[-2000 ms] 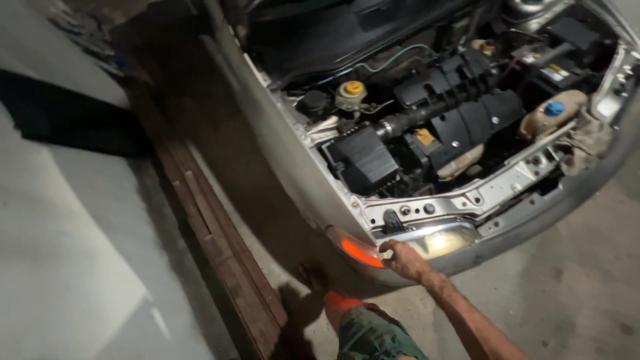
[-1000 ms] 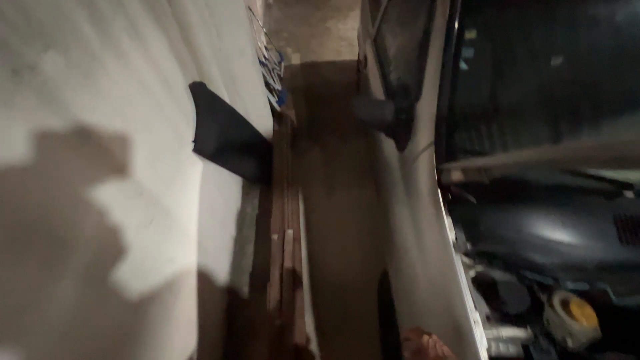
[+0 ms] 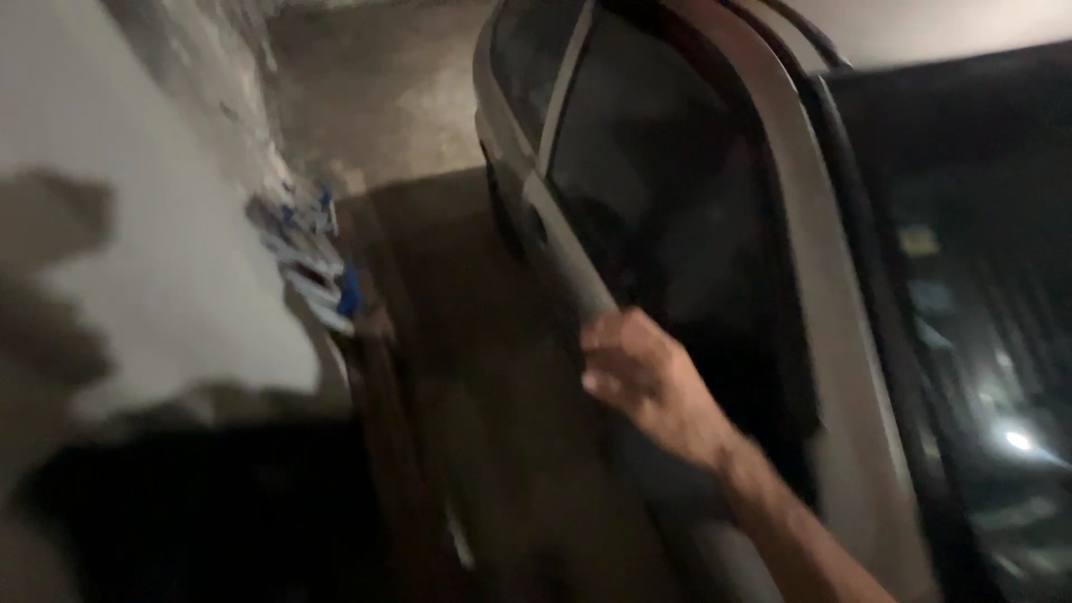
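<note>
In the blurred head view, my right hand (image 3: pixel 645 368) reaches in from the lower right, its fingers curled, beside the side window (image 3: pixel 662 167) of a light-coloured car. Whether it touches the car door (image 3: pixel 569 251) or holds anything cannot be told. The side mirror (image 3: pixel 695 494) appears as a dim grey shape below my forearm. To the right of the window runs the windscreen pillar (image 3: pixel 829 276), and beyond it the dark windscreen (image 3: pixel 980 335) shows reflections. My left hand is out of view.
A pale wall (image 3: pixel 184 276) with shadows on it stands at the left. White and blue items (image 3: pixel 318 260), too blurred to name, lie along its foot. A narrow strip of floor (image 3: pixel 469 352) runs between wall and car. A dark shape (image 3: pixel 218 511) fills the lower left.
The view has swung from the open engine bay to the car's side. My right hand, at the headlight two seconds ago, is now beside the side window.
</note>
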